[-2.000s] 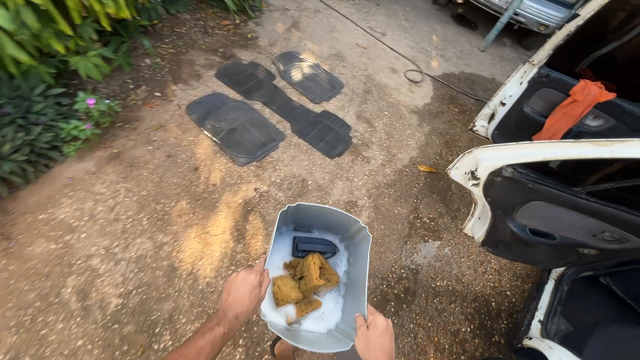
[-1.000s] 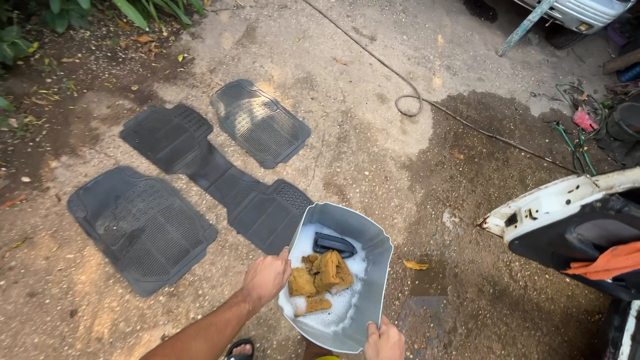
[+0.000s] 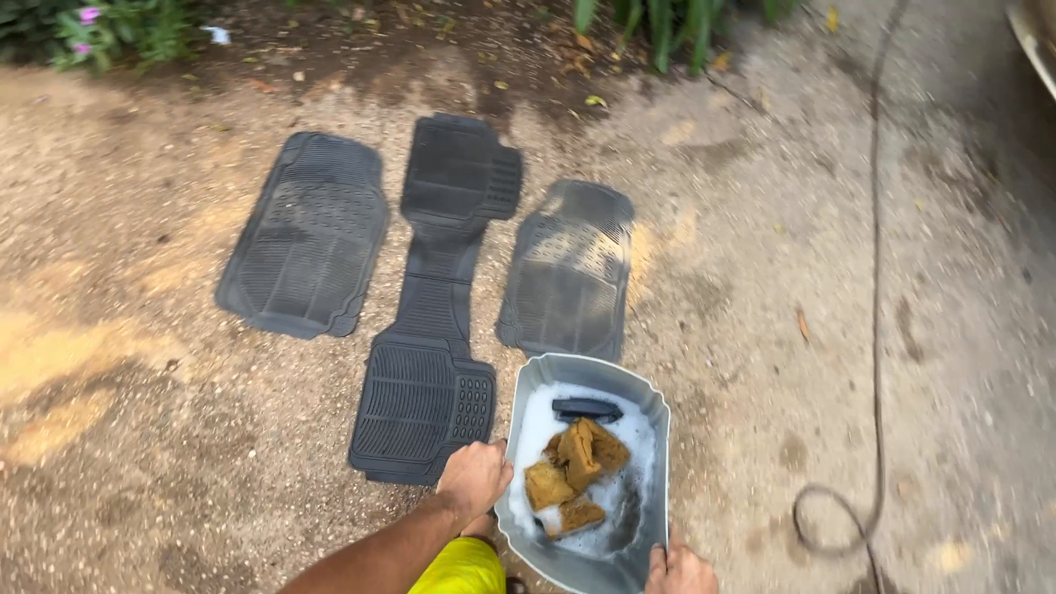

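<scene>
A grey plastic bin (image 3: pixel 667 462) is held by its rim between my two hands. My left hand (image 3: pixel 477 477) grips its left side, and my right hand (image 3: pixel 683 569) grips the lower right corner, partly cut off by the frame. White suds (image 3: pixel 536 412) lie inside with several yellow-brown sponge pieces (image 3: pixel 584 454) and a dark blue plastic-looking object (image 3: pixel 586 409). Beyond the bin, ribbed black rubber car mats lie on the ground: a left mat (image 3: pixel 309 239), a long two-part middle mat (image 3: pixel 437 289) and a right mat (image 3: pixel 569 272), whose lower edge is near the bin's far rim.
A thin hose or cable (image 3: pixel 878 289) runs down the right side and loops near the bottom. Plants (image 3: pixel 132 33) and dark soil (image 3: pixel 355 49) border the top. Part of a vehicle (image 3: pixel 1035 49) shows at the upper right. The ground (image 3: pixel 742 396) is rough and pebbly.
The view has swung left, so the car doors have left the frame. The bin, still in both hands, is now nearer the mats than two seconds ago.
</scene>
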